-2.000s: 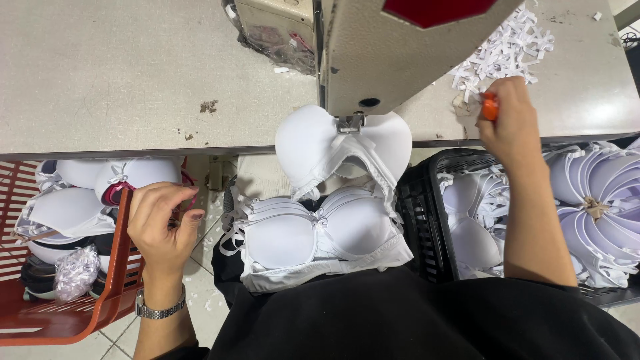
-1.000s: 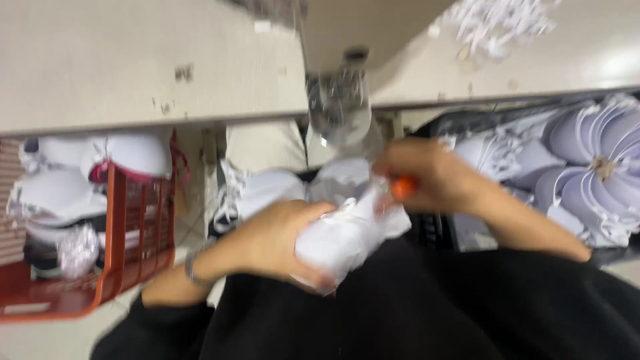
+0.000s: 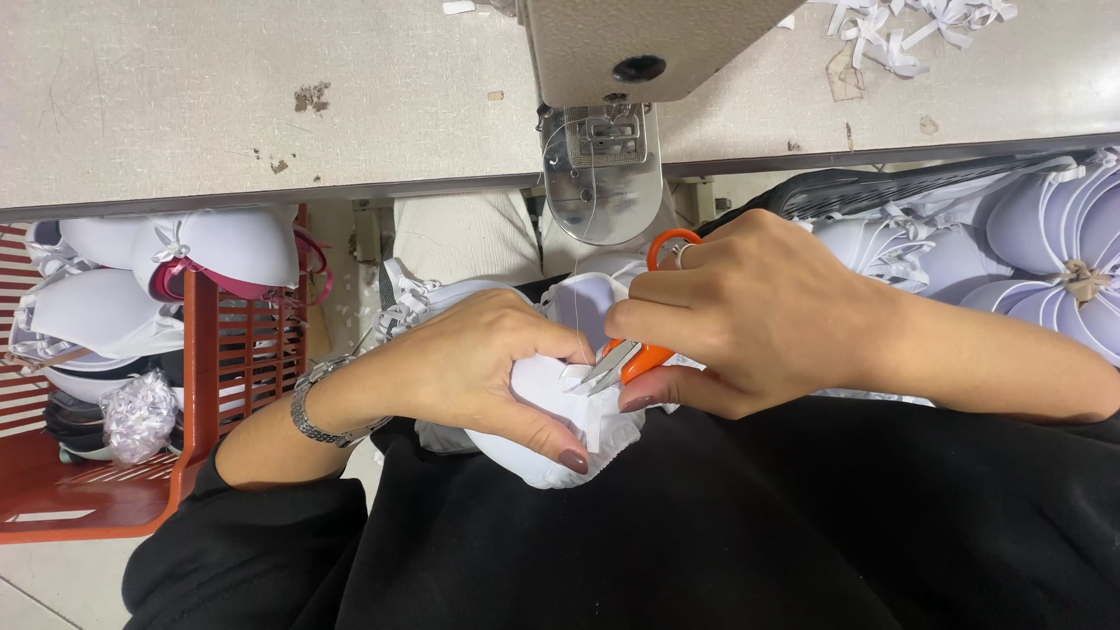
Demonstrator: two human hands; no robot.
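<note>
A white bra (image 3: 542,437) is held over my lap, with my left hand (image 3: 490,376) shut on its cup, thumb in front. My right hand (image 3: 726,315) grips small scissors with orange handles (image 3: 647,360); their slightly parted blades lie over the bra's white fabric, beside my left fingertips. A thin thread runs up from the bra toward the sewing machine's needle area (image 3: 608,136). More white bras (image 3: 464,296) rest on my lap behind my hands, partly hidden.
At the left stands a red plastic basket (image 3: 201,376) of bras. A black basket (image 3: 840,197) at the right holds nested bras (image 3: 1050,219). White ribbon bows (image 3: 901,39) lie on the sewing table (image 3: 394,96), under the machine head (image 3: 647,52).
The bra under the machine head two seconds ago is now in my left hand. My right hand has come from the bow pile to the bra with the scissors.
</note>
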